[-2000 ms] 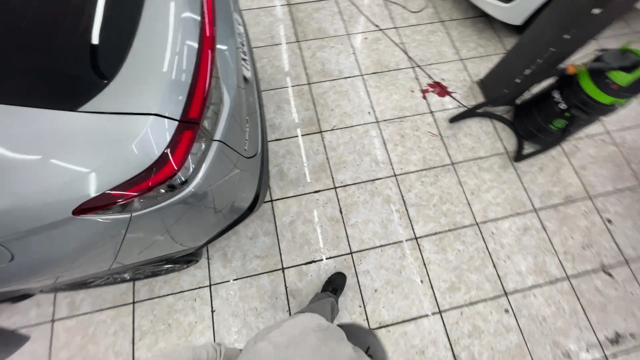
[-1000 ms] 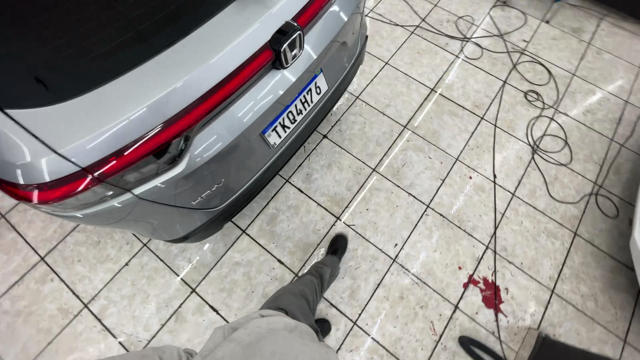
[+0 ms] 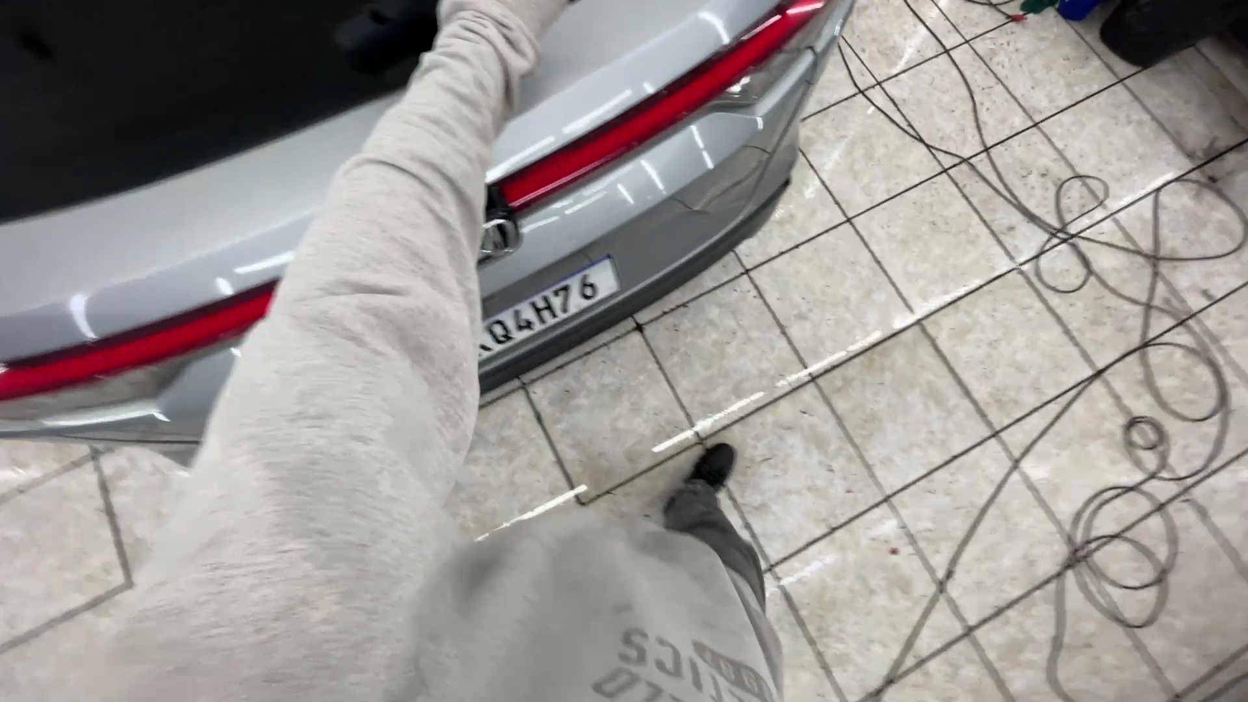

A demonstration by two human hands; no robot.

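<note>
My left arm, in a light grey sweatshirt sleeve, reaches up across the rear of a silver Honda car (image 3: 624, 219). At the top edge, my left hand (image 3: 542, 10) is mostly cut off, over the tailgate near the dark rear window (image 3: 195, 88). Whether it touches the car or holds anything cannot be told. Below it run the red tail light bar (image 3: 643, 122), the Honda emblem (image 3: 499, 237), partly behind the sleeve, and the licence plate (image 3: 556, 304). My right hand is out of view.
Thin dark cables or hoses (image 3: 1136, 434) lie in loops over the tiled floor (image 3: 858, 429) on the right. A dark container (image 3: 1155, 24) stands at the top right, beside small green and blue objects. My black shoe (image 3: 714, 465) is on the tiles behind the bumper.
My left arm has come into view, stretched over the car's rear. The view has shifted; the red patch on the floor, seen earlier, is out of frame.
</note>
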